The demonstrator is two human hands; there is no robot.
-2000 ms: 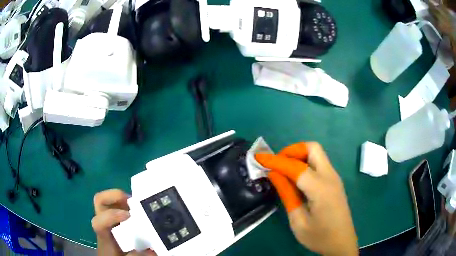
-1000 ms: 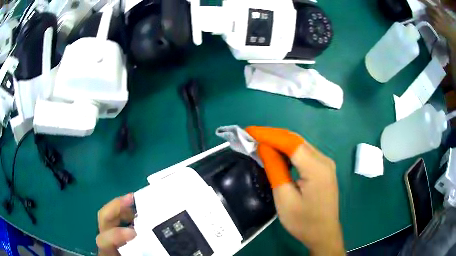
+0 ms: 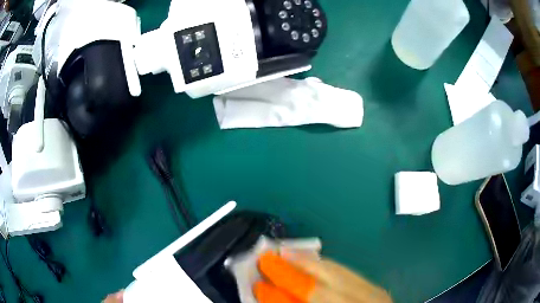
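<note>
A white security camera (image 3: pixel 160 283) with a black ball end lies at the bottom, cut off by the frame edge. Its slim white antenna (image 3: pixel 185 237) points up and right. My right hand (image 3: pixel 320 283), blurred, has orange finger cots and presses a greyish wiping cloth (image 3: pixel 246 269) on the black ball end. Only a fingertip of my left hand (image 3: pixel 113 297) shows at the camera's lower left; the rest is cut off, so its grip is hidden.
Another dual-lens camera (image 3: pixel 234 44) lies at the top, beside a white crumpled strip (image 3: pixel 290 106). More cameras and black cables (image 3: pixel 172 186) are at left. At right are two squeeze bottles (image 3: pixel 473 145), a white block (image 3: pixel 417 193), a paper sheet (image 3: pixel 482 62) and a smartphone (image 3: pixel 500 219).
The view has shifted, so the held camera sits lower and more cut off. My right hand and the cloth have moved down in the frame, with the cloth spread over the ball end.
</note>
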